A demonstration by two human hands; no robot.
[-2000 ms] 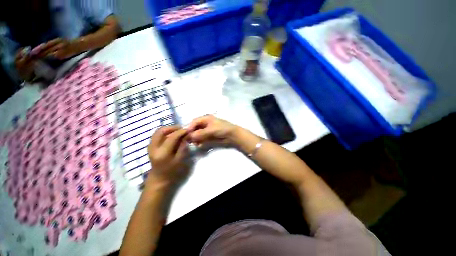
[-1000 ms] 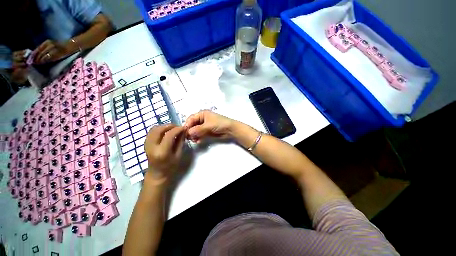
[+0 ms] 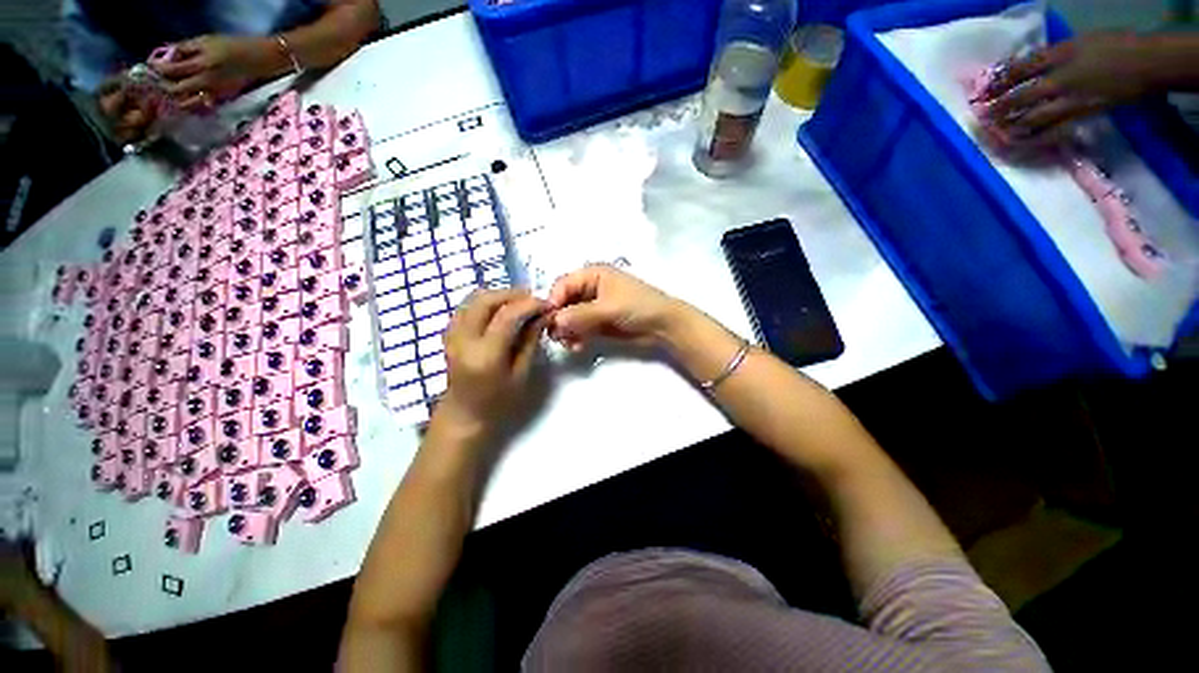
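My left hand (image 3: 489, 352) and my right hand (image 3: 608, 309) meet at the fingertips above the white table. A small part (image 3: 546, 320), dark-edged and mostly hidden by the fingers, is held between them. The parts tray (image 3: 418, 372) lies flat just left of my hands, with rows of small white rectangles and darker marks at its far end. Many pink housings (image 3: 211, 329) with dark round spots are massed left of the tray.
A smartphone (image 3: 784, 292) lies right of my hands. A bottle (image 3: 740, 99) and a yellow jar (image 3: 809, 69) stand beyond it. Blue bins stand behind (image 3: 592, 72) and at right (image 3: 927, 224). Another person's hand (image 3: 1072, 86) is in the right bin; a coworker's hands (image 3: 197, 79) are across the table.
The view has shifted, so the table things sit further right and higher. Another person's hand has come into the right bin over the pink units. My hands stay together at the fingertips.
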